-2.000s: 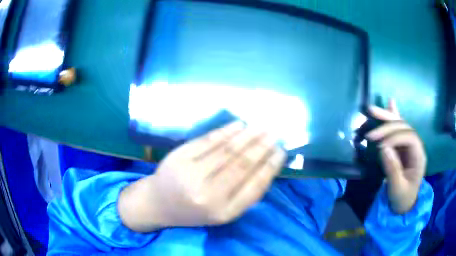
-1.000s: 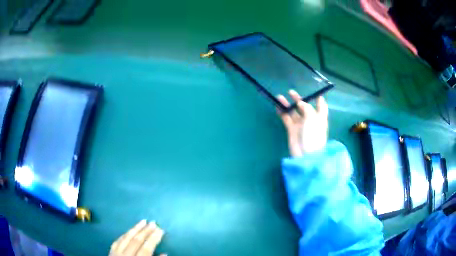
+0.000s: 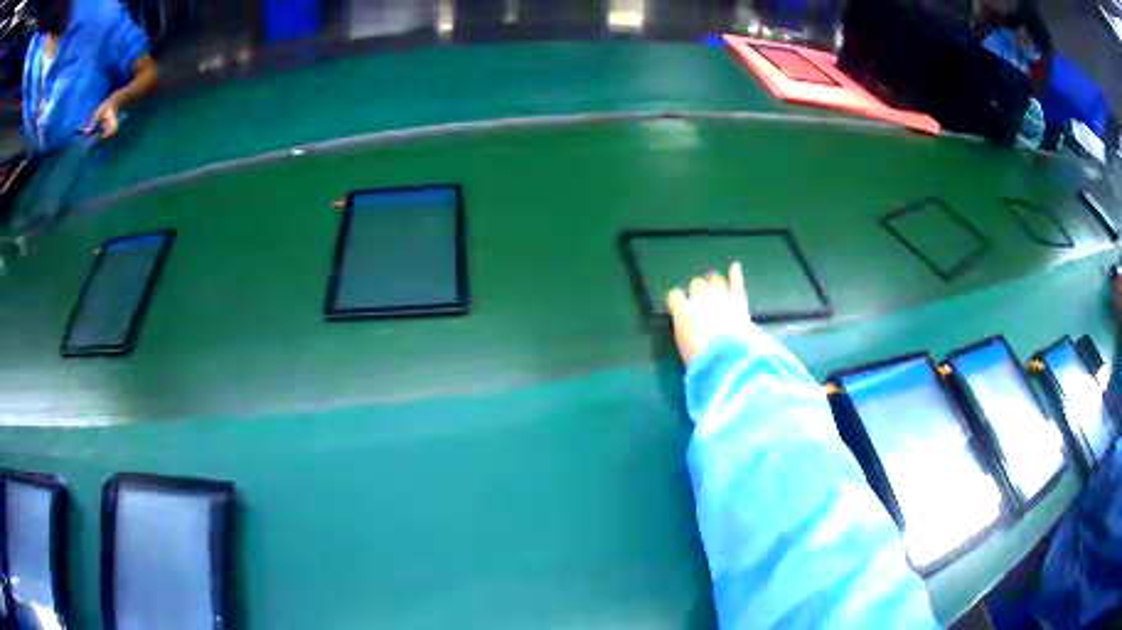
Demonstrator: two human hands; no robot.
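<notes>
My right hand (image 3: 708, 308) reaches out over the green belt to a thin black rectangular frame (image 3: 810, 273). Its fingers are at the frame's near left part, and the near edge is partly hidden by the hand. The frame's open centre shows plain green. I cannot tell if the fingers grip the edge or only touch it. A black-bordered touch panel (image 3: 400, 252) with a small orange tab lies on the belt to the left of the hand. My left hand is not in view.
Another panel (image 3: 119, 293) lies further left on the belt. More frames (image 3: 935, 236) lie right. Waiting panels stand in a row at near right (image 3: 923, 455) and lie at near left (image 3: 169, 554). A red board (image 3: 818, 80) is at the back. A blue-coated person (image 3: 86, 74) is far left.
The view has tilted up and shows more of the belt. My right hand has let go of the panel it held, and is now at an empty frame. My left hand has left the picture.
</notes>
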